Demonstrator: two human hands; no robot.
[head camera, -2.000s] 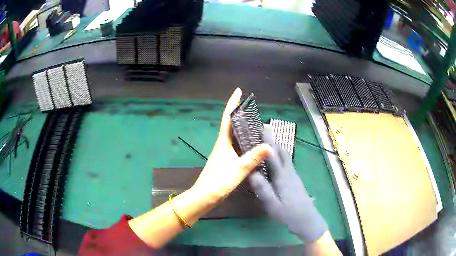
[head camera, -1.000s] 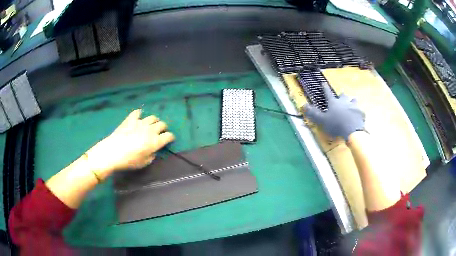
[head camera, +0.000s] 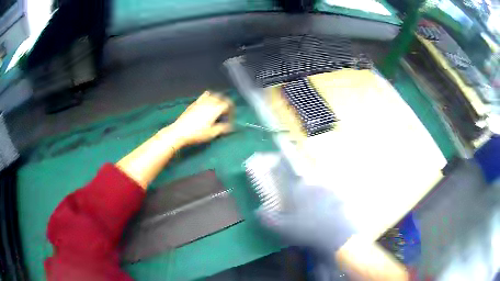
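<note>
My gloved right hand (head camera: 310, 217) is blurred, its fingers at the lower end of a pale-rowed board (head camera: 264, 178) beside the tray's left rim (head camera: 249, 90). My bare left hand (head camera: 205, 118) is over the green mat above the breaking plate (head camera: 183, 211), fingers curled; a small dark bit shows at the fingers, but what it is cannot be told. A single dark-grid board (head camera: 312, 107) lies on the cardboard sheet (head camera: 378, 137), below a row of dark boards (head camera: 301, 55).
A thin strip (head camera: 257, 127) lies by the tray's left rim. A dark rack (head camera: 68, 49) stands at upper left. A green post (head camera: 403, 44) rises at upper right. A blue crate (head camera: 412, 233) with dark contents is below the bench edge.
The view has shifted. My right hand has left the dark board on the cardboard and moved down-left, taking hold of the pale board. My left hand has moved up and right, off the plate.
</note>
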